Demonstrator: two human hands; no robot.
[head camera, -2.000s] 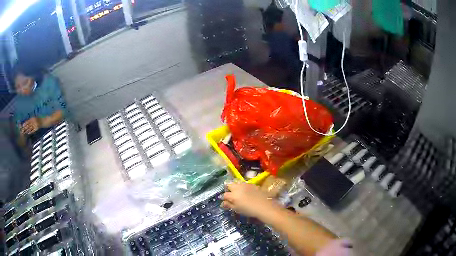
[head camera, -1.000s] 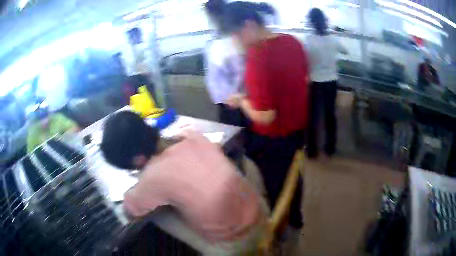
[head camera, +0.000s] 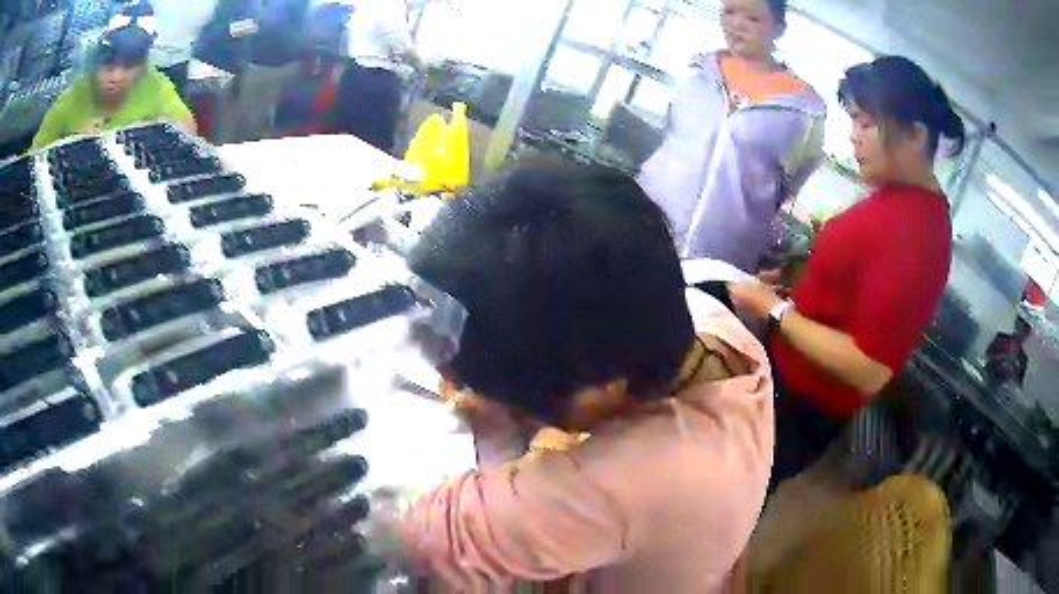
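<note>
Neither of my hands shows in the head view. Nearest in front of me, at the left, lies a clear blister tray (head camera: 250, 304) with wide columns of oblong black units (head camera: 200, 367). A blurred patch of more dark oblong units (head camera: 314, 470) lies at the lower left. Whether these sit in the same tray, I cannot tell.
A person in a pink top (head camera: 650, 487) bends over the pale table (head camera: 314, 157) close in front. A person in red (head camera: 871, 279) and one in a lilac jacket (head camera: 732, 163) stand behind. A person in green (head camera: 116, 93), a yellow bag (head camera: 439, 151) and a yellowish chair (head camera: 900, 528) also show.
The view has swung from the parts tray and yellow bin to neighbouring people, then closer to the person in pink and the black units. My hand, seen two seconds ago, is out of view.
</note>
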